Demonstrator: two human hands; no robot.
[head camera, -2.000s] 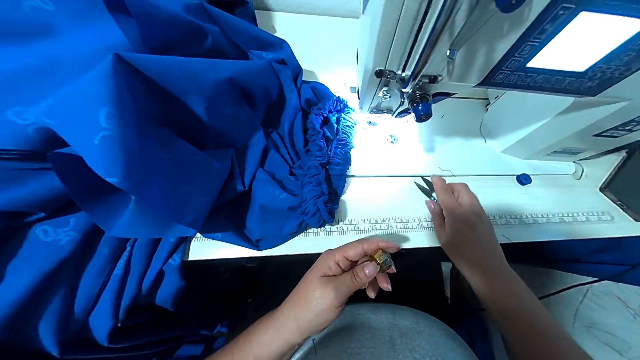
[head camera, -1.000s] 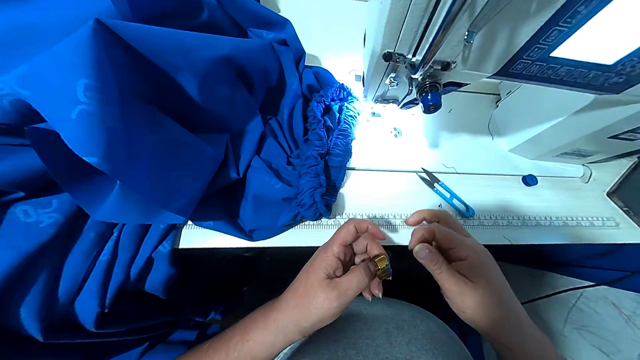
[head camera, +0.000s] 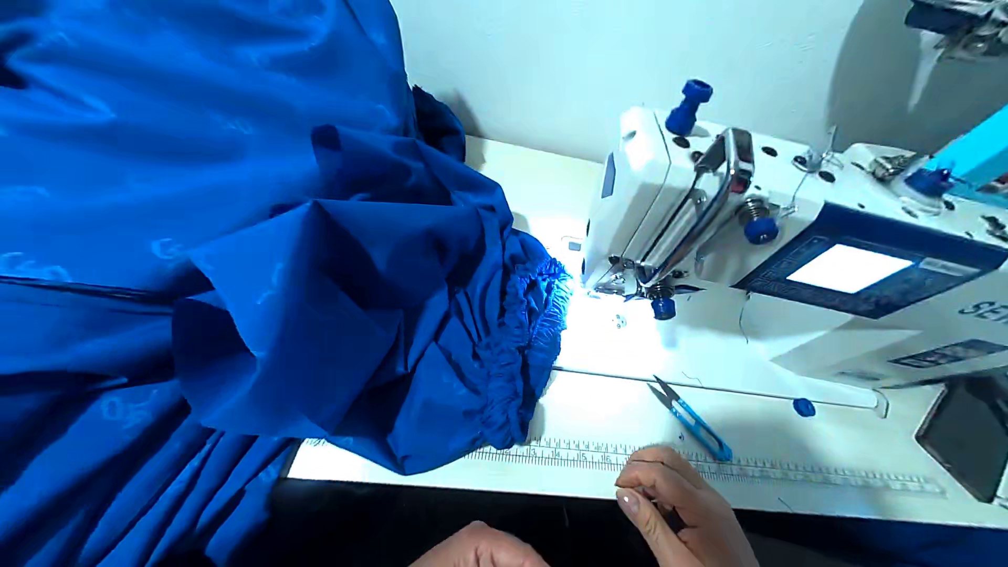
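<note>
My right hand (head camera: 677, 504) is at the table's front edge by the ruler, thumb and index fingertips pinched together; whether a thread is between them is too small to tell. My left hand (head camera: 480, 547) shows only in part at the bottom edge, its fingers cut off, so its hold is hidden. Blue thread snips (head camera: 697, 425) lie just beyond my right hand, across the ruler's far edge. Left of the sewing machine's needle area, a blue fabric piece (head camera: 441, 370) with a gathered, frayed edge (head camera: 524, 346) rests on the table.
A white sewing machine (head camera: 709, 205) with a lit panel stands at the right. A printed ruler (head camera: 575, 455) runs along the table's front. A small blue object (head camera: 803, 407) and a dark flat device (head camera: 965, 433) lie at the right. More blue fabric (head camera: 157, 142) fills the left.
The view has tilted upward. The snips were in my right hand two seconds ago and now lie on the table. My left hand, earlier shown holding a small gold-coloured metal part, has mostly left the picture.
</note>
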